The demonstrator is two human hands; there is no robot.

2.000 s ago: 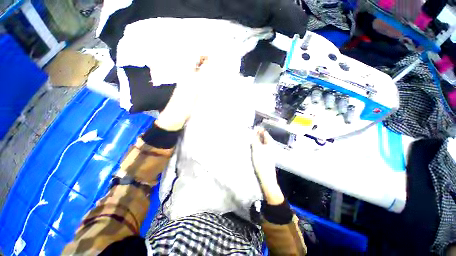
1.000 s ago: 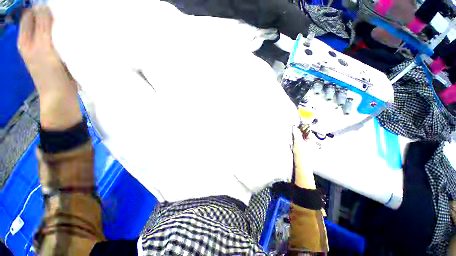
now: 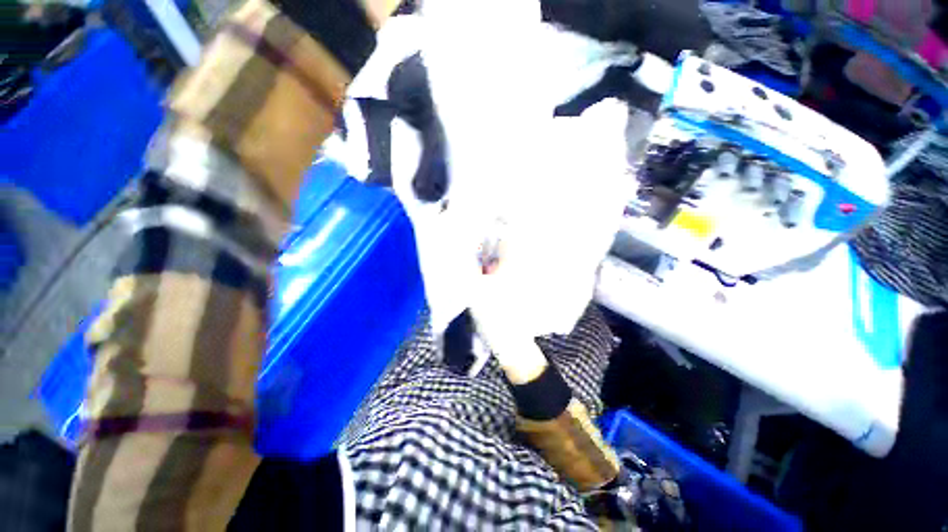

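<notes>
A large, overexposed white cut piece (image 3: pixel 530 166) hangs from the table over my lap, with black cut pieces (image 3: pixel 424 135) showing at its left. My right hand (image 3: pixel 495 286) lies on the white piece above my apron, left of the machine. Glare hides its outline and grip. My left arm reaches up across the left side. Only a bit of my left hand or wrist (image 3: pixel 380 8) shows at the top edge, and its fingers are hidden. The white overlock machine (image 3: pixel 774 135), with a blue stripe and yellow label, stands right of the cloth.
The white machine table (image 3: pixel 769 333) extends right. A blue plastic bin (image 3: pixel 348 301) is beside my lap at left. A blue scrap bin (image 3: pixel 717 483) with offcuts is under the table. Checked fabric (image 3: pixel 915 239) lies behind the machine at right.
My left arm has swung from far left up to the top edge. My right hand has moved left and down from beside the machine. The spread white cloth has drawn in, uncovering black pieces and the blue bin.
</notes>
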